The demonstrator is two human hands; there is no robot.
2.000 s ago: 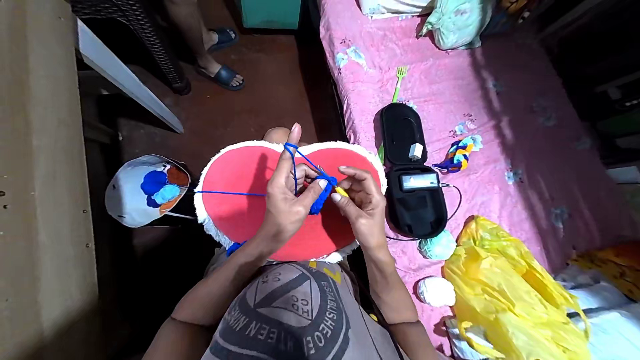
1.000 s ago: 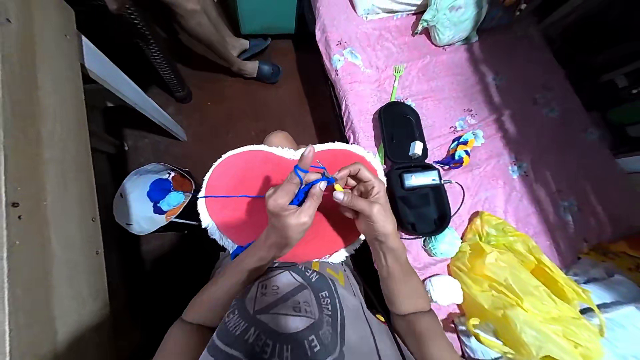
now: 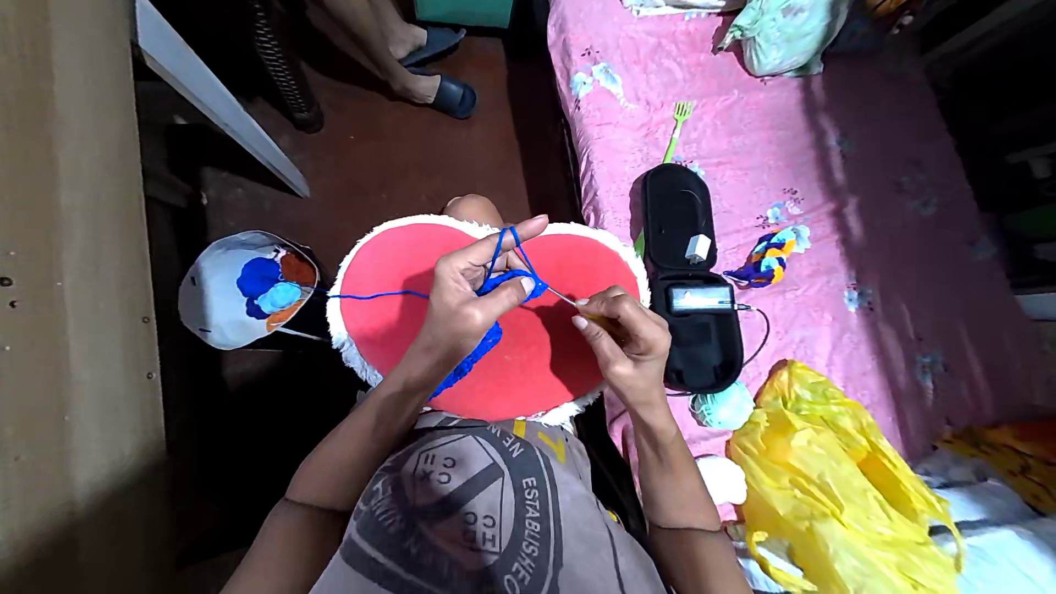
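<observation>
Above a red heart-shaped cushion (image 3: 528,363) with white fluffy trim, my left hand (image 3: 474,289) pinches a strip of blue crochet work (image 3: 470,359), whose lower part hangs toward my lap. Blue yarn (image 3: 371,294) loops over the raised left index finger and runs left to a white bag (image 3: 210,289) holding blue, light blue and orange yarn balls. My right hand (image 3: 631,338) grips a crochet hook (image 3: 565,297) by its yellowish handle, mostly hidden by the fingers. The hook's metal tip meets the upper edge of the blue work.
To the right, a pink floral bed cover (image 3: 792,148) bears an open black case (image 3: 701,330), a green plastic fork (image 3: 678,128), braided multicolored yarn (image 3: 767,257), a pale green yarn ball (image 3: 723,404) and a yellow plastic bag (image 3: 833,470). Another person's slippered feet (image 3: 433,87) are on the floor ahead.
My right hand has moved slightly away from the left, and the hook's metal shaft now shows between them. The blue strip hangs below my left hand.
</observation>
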